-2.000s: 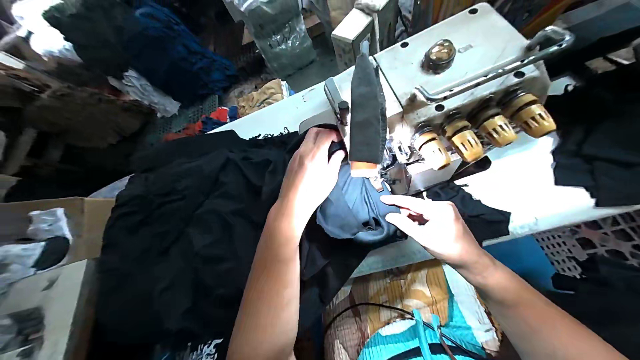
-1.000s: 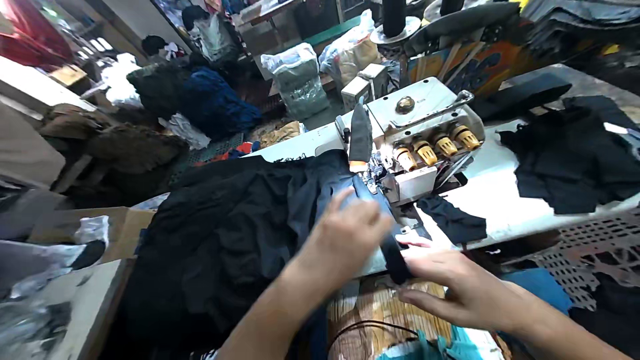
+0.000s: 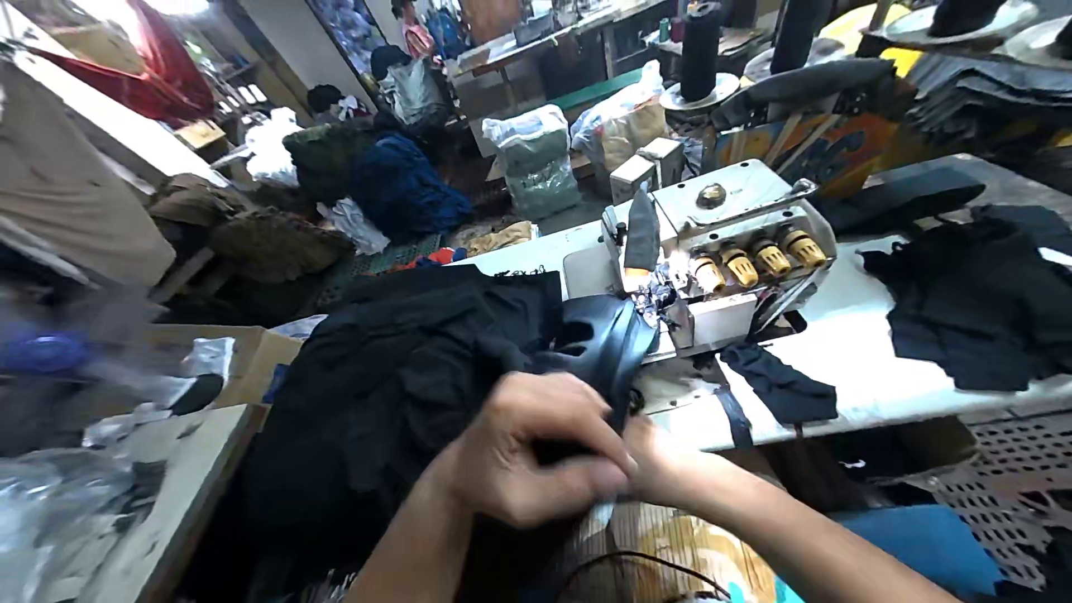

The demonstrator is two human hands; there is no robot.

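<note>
An overlock sewing machine (image 3: pixel 729 251) with several yellow tension dials stands on the white table. Dark fabric (image 3: pixel 599 335) lies at its needle area and hangs over the near edge. My left hand (image 3: pixel 544 444), blurred, is just in front of that fabric with thumb and fingers curled toward each other; whether cloth is between them is unclear. My right hand (image 3: pixel 657 461) is beside it, partly behind the left fingers, and its fingertips are hidden near the fabric's lower edge. A large heap of black cloth (image 3: pixel 402 368) spreads to the left of both hands.
Black cut pieces (image 3: pixel 971 293) lie at the table's right, and a small black piece (image 3: pixel 783 381) sits nearer the machine. Black thread cones (image 3: pixel 700 54) stand behind. At left are a cardboard box (image 3: pixel 247 360) and a pale board (image 3: pixel 180 511). A perforated crate (image 3: pixel 1005 469) is below right.
Both hands have left the needle area and moved toward the body. The dark strip seen between them a second ago is not distinct now. The view has tilted up and back.
</note>
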